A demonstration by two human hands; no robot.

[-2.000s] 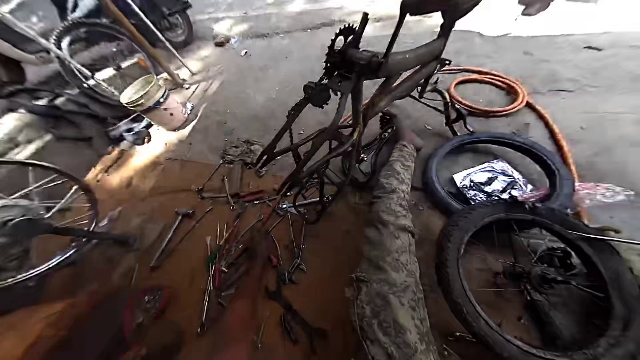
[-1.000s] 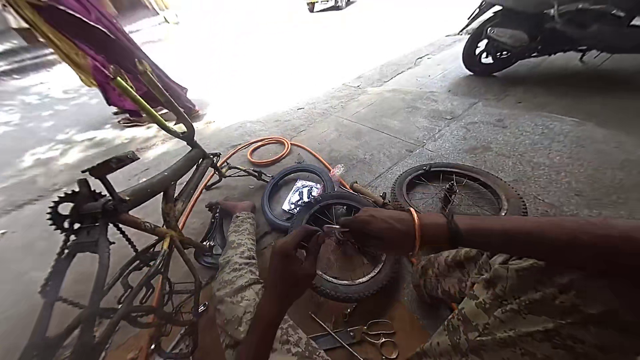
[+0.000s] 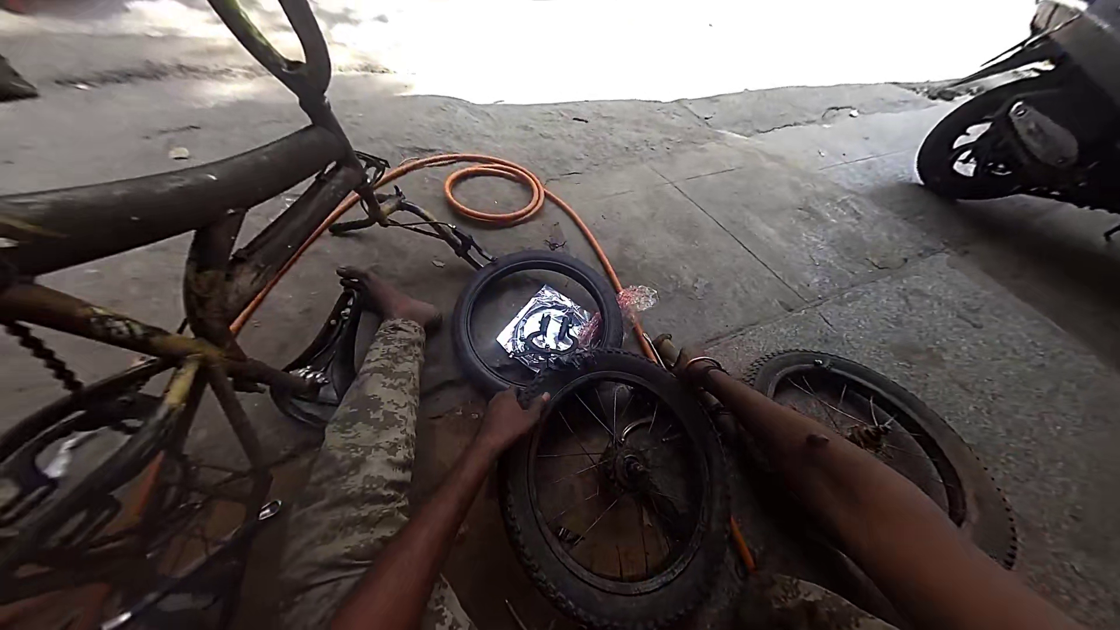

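My left hand (image 3: 514,417) touches the upper left edge of a bicycle wheel with a knobbly black tyre (image 3: 528,516), its thumb lying on the tyre. The wheel is tilted up between my forearms and shows a sprocket at its hub. My right hand (image 3: 687,357) is beyond the wheel's upper right edge, beside an orange hose (image 3: 588,232); its fingers are mostly hidden, and a band is round the wrist. Behind the wheel, a smooth black tyre (image 3: 464,325) lies on the ground around a clear plastic packet of dark parts (image 3: 547,325).
A bare bicycle frame (image 3: 166,206) fills the left side, with a black saddle (image 3: 324,367) near my foot (image 3: 394,297). A second wheel (image 3: 971,477) lies beyond my right forearm. A parked scooter's rear wheel (image 3: 971,140) is at the upper right.
My hands, together in front of the wheel one second ago, are now apart, the left at the tyre and the right beyond it. The wheel now stands more upright. The view has shifted.
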